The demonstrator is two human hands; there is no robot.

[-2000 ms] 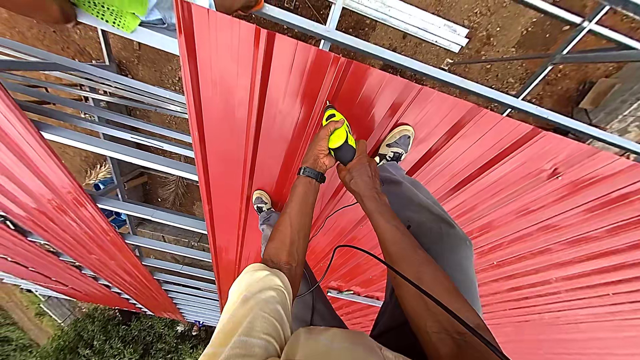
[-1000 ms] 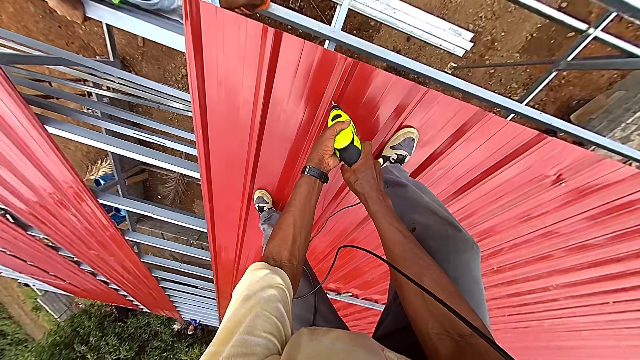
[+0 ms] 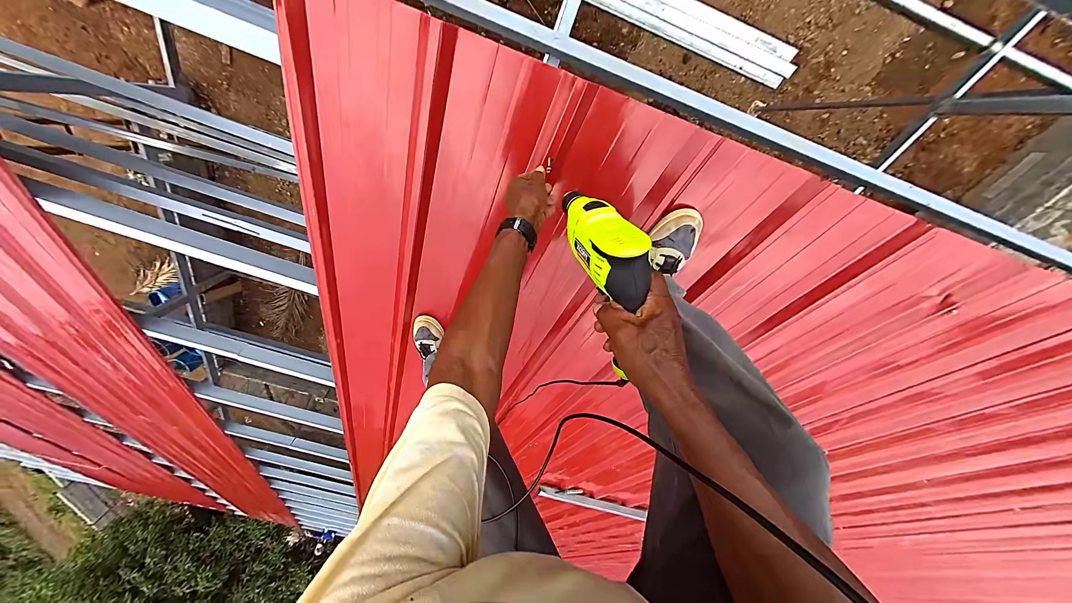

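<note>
My right hand (image 3: 641, 331) is closed around the handle of a yellow-green and black corded power drill (image 3: 607, 243), its nose pointing up and left over the sheet. A black cable (image 3: 636, 435) runs from the lower right across my legs. My left hand (image 3: 531, 194), with a dark watch on its wrist, is at a rib of the red ribbed metal roofing sheet (image 3: 486, 109). At its fingertips a small screw-like fastener (image 3: 549, 165) shows; whether the fingers grip it is unclear. The drill's nose is apart from the fastener, to its lower right.
My shoes (image 3: 675, 239) stand on the red sheet. Metal beams (image 3: 754, 134) run past its upper edge, with bare ground far below. Left of the sheet, open purlins (image 3: 167, 234) span a gap, and another red sheet (image 3: 109, 335) lies beyond. Pale metal profiles (image 3: 712, 33) lie at the top.
My left hand has left the drill and moved up to the fastener on the sheet. The drill, in my right hand, has moved down and right. The other person's hands at the top are out of view.
</note>
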